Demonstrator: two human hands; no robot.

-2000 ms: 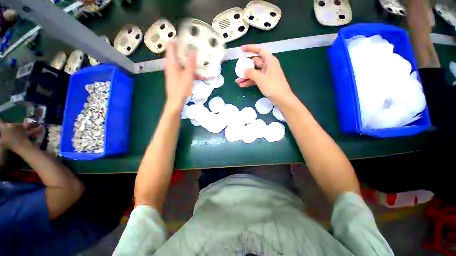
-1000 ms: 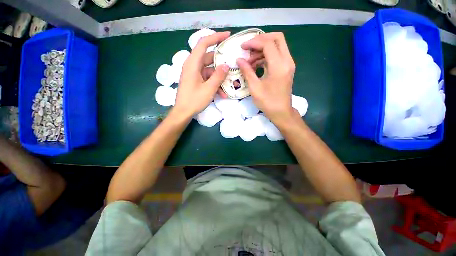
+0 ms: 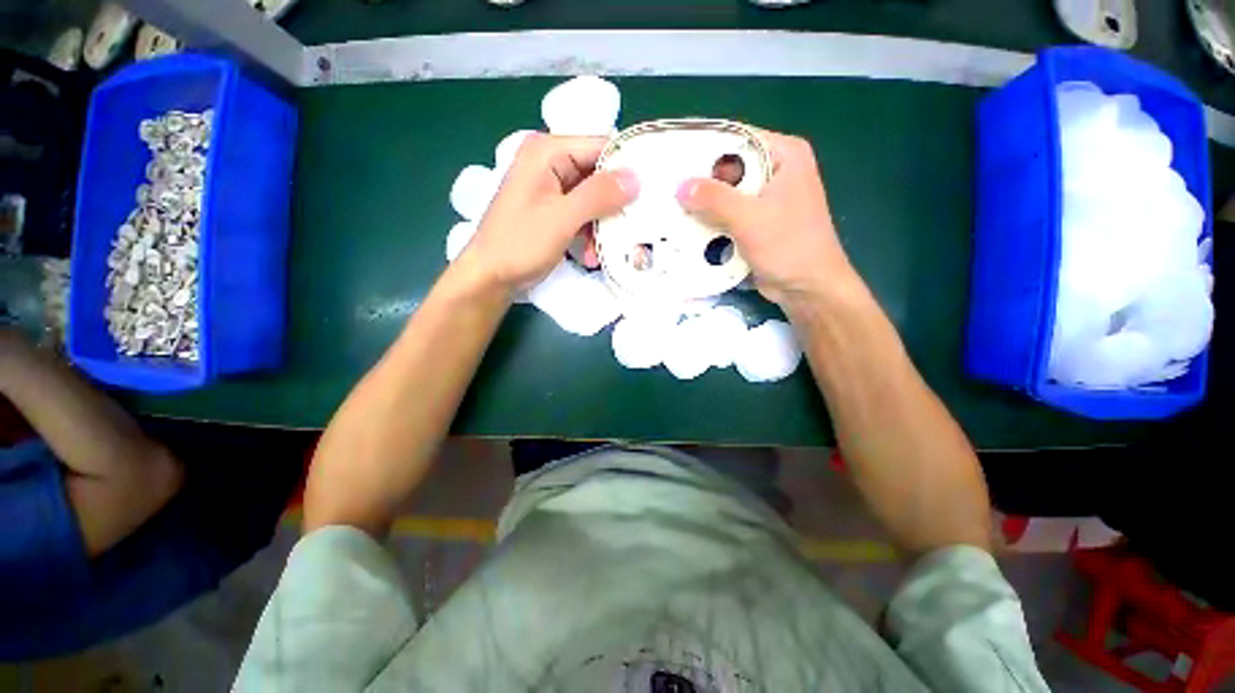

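A cream plastic housing (image 3: 684, 271) with dark round holes is held over the middle of the bench. My left hand (image 3: 549, 210) grips its left side, with the thumb pressed on its inner face. My right hand (image 3: 769, 210) grips its right side, with the thumb also on the inner face. A white round pad (image 3: 658, 203) appears to lie in the housing between my thumbs; its outline is hard to tell from the cream plastic. Loose white pads (image 3: 582, 108) lie on the green bench behind, left of and below the housing.
A blue bin (image 3: 251, 244) of small beige-grey parts stands at the left. A blue bin (image 3: 1009, 257) heaped with white pads stands at the right. A pale guide rail (image 3: 650, 54) crosses behind, with housings beyond it. A person's arm (image 3: 88, 420) is at the far left.
The housing, earlier brought in from the conveyor side, has turned in my hands since a second ago and more of its face shows. My right fingers have moved from the pad to the housing's right side.
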